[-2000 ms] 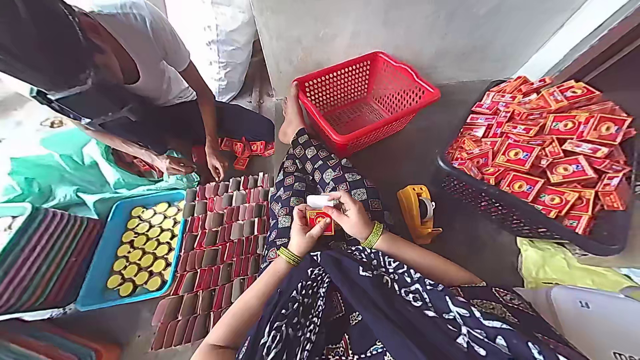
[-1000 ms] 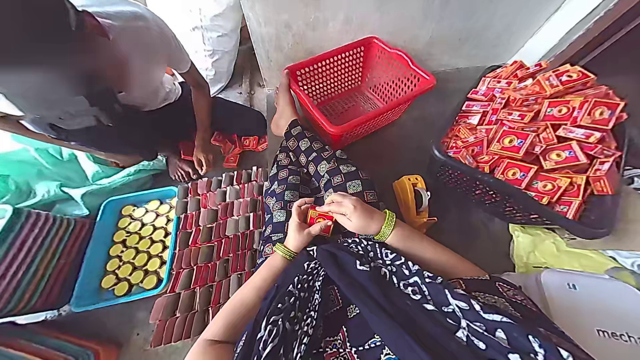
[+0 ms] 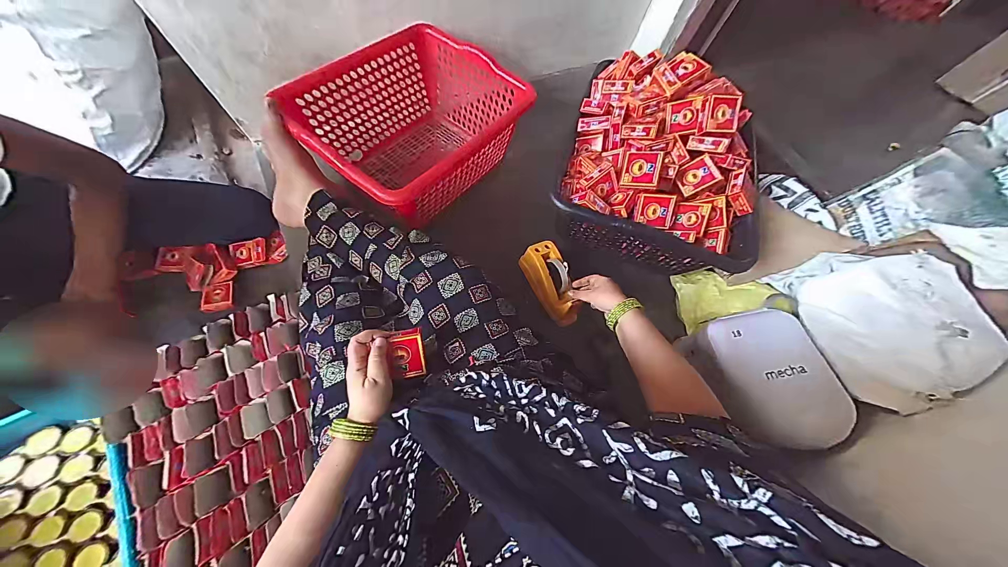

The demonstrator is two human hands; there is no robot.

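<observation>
Over my lap, my left hand (image 3: 370, 376) grips a small red printed box (image 3: 407, 353) by its left side. My right hand (image 3: 597, 292) reaches out to the yellow tape dispenser (image 3: 542, 282) on the floor; its fingertips are at the dispenser's end beside the tape roll (image 3: 558, 276). Whether a piece of tape is between those fingers cannot be told. Beyond the dispenser, a black basket (image 3: 614, 236) is heaped with similar red boxes (image 3: 642, 169).
A red perforated basket (image 3: 402, 193) stands by the wall. At left are rows of red and brown pieces (image 3: 213, 425), a blue tray (image 3: 118, 504) of yellow-topped round items, loose red boxes (image 3: 216, 295) and a co-worker's blurred arm (image 3: 98, 228). A pale rounded case (image 3: 780, 378) lies right.
My right hand has left the small box and moved right to the tape dispenser. My left hand still holds the box. The co-worker's arm has moved; the view has shifted right.
</observation>
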